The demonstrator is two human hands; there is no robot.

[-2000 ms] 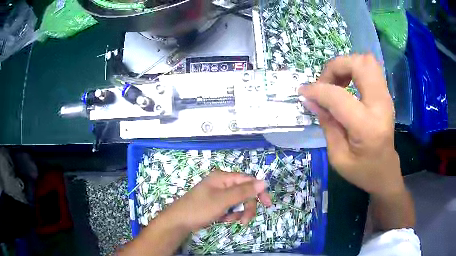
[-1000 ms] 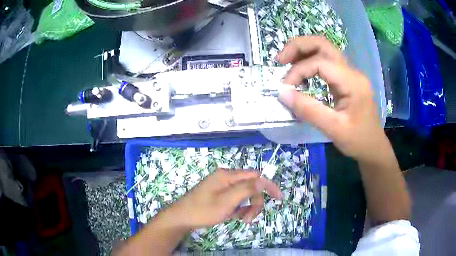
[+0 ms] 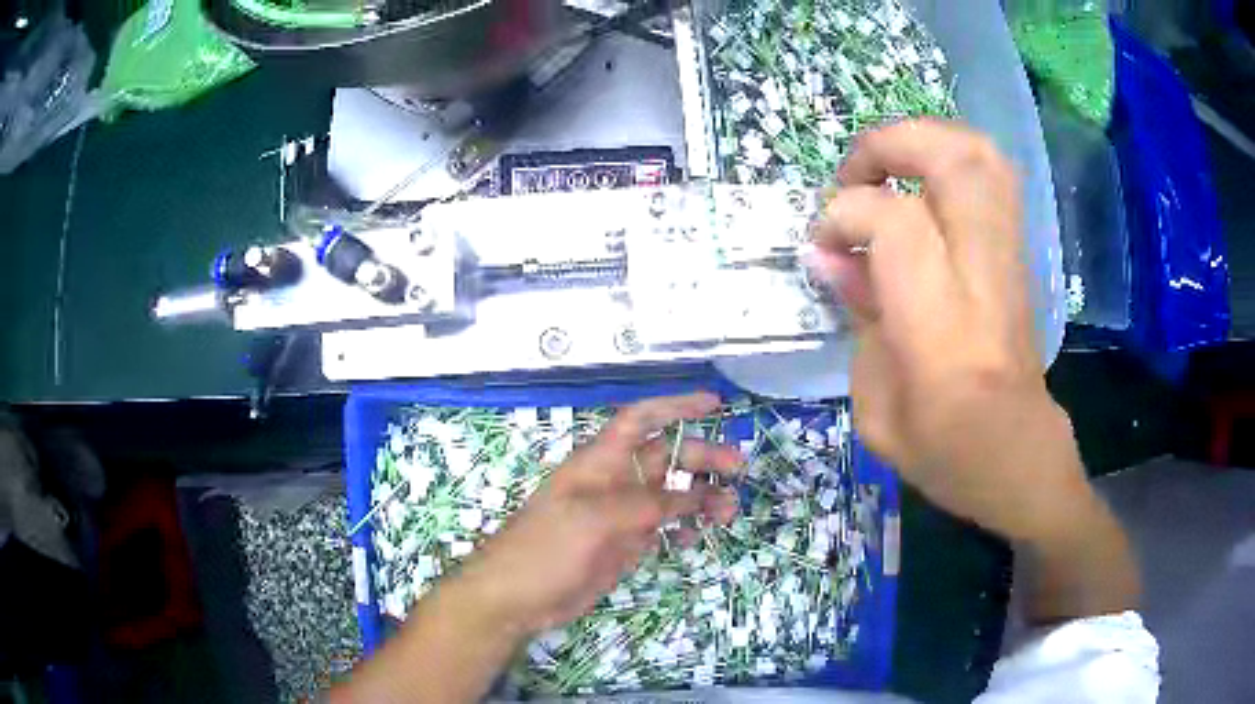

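Observation:
The silver press fixture (image 3: 475, 344) lies across the mat, with its nest block (image 3: 709, 275) at the right end. My right hand (image 3: 936, 289) is at this end, thumb and fingertips close together by the nest; whether they hold a connector is hidden. The blue bin (image 3: 361, 481), full of white connectors with green leads, is below the fixture. My left hand (image 3: 592, 516) is over the bin, palm partly up and fingers partly spread, with one wired connector (image 3: 679, 479) between its fingers.
A clear tub (image 3: 1012, 179) with more connectors stands behind and right of the fixture. The steel bowl feeder (image 3: 413, 52) and control box (image 3: 585, 172) are behind it. Green bags and a blue bag (image 3: 1170, 206) lie around.
My left fingers have moved up and opened wider, showing the connector. My right hand moved left to the nest, then slightly back right. The slide rod shifted, and the spring shows again.

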